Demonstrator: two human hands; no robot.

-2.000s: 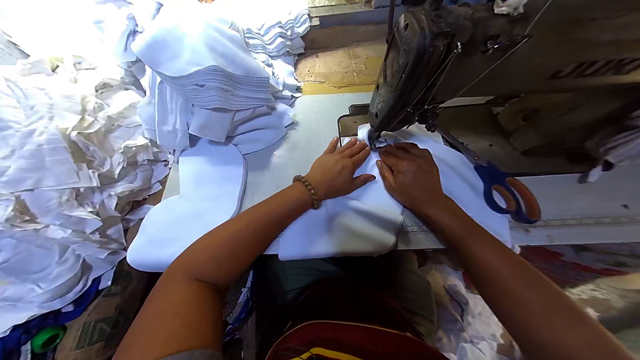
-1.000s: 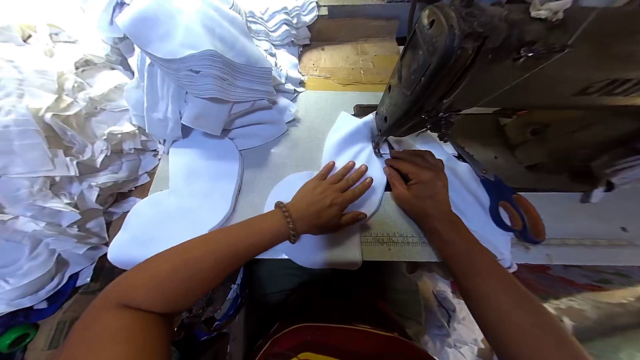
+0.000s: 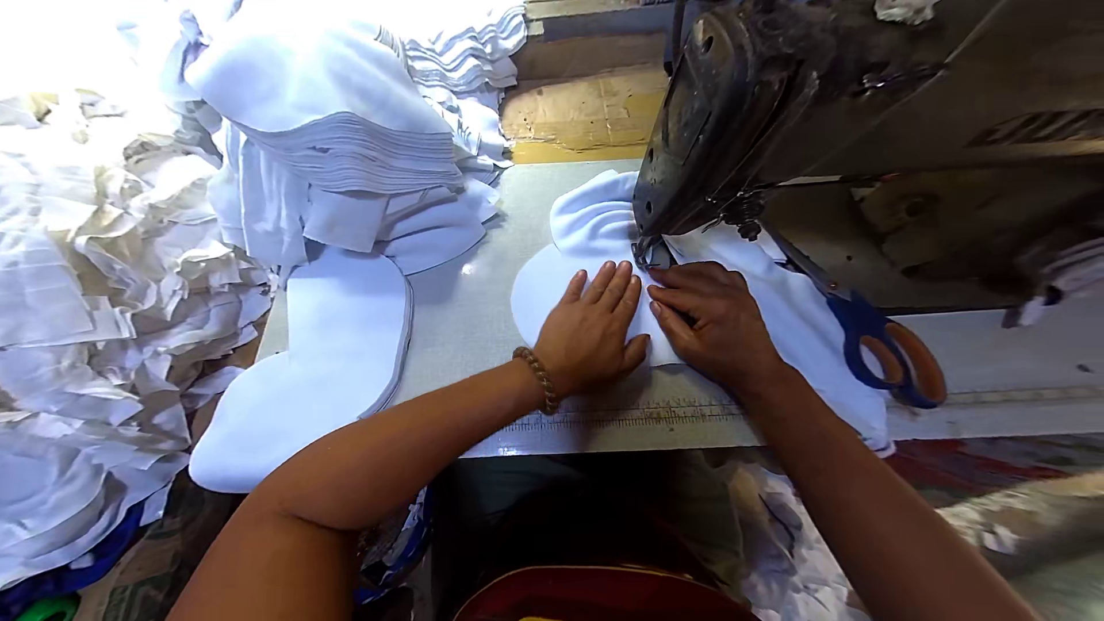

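White fabric pieces [image 3: 539,293] lie under the needle area of a dark sewing machine [image 3: 724,112], bunched in folds behind the presser foot [image 3: 642,252]. My left hand [image 3: 595,332], with a beaded bracelet at the wrist, rests flat on the fabric just in front of the foot, fingers slightly spread. My right hand [image 3: 711,319] is close on its right, with thumb and fingertips pinching the fabric's edge by the foot. More white fabric [image 3: 793,319] runs from the machine under my right forearm to the table's front edge.
Sock-shaped white pieces [image 3: 345,345] lie stacked at the left of the table [image 3: 466,302]. Behind them stands a thick pile of cut white pieces [image 3: 336,147]. White scraps [image 3: 112,302] are heaped at the far left. Blue-and-orange scissors [image 3: 893,349] lie at the right, near a printed ruler [image 3: 638,416].
The fabric has moved away from me under the machine and now bunches behind the foot. My left hand has shifted from the left part of the fabric toward the foot since one second ago.
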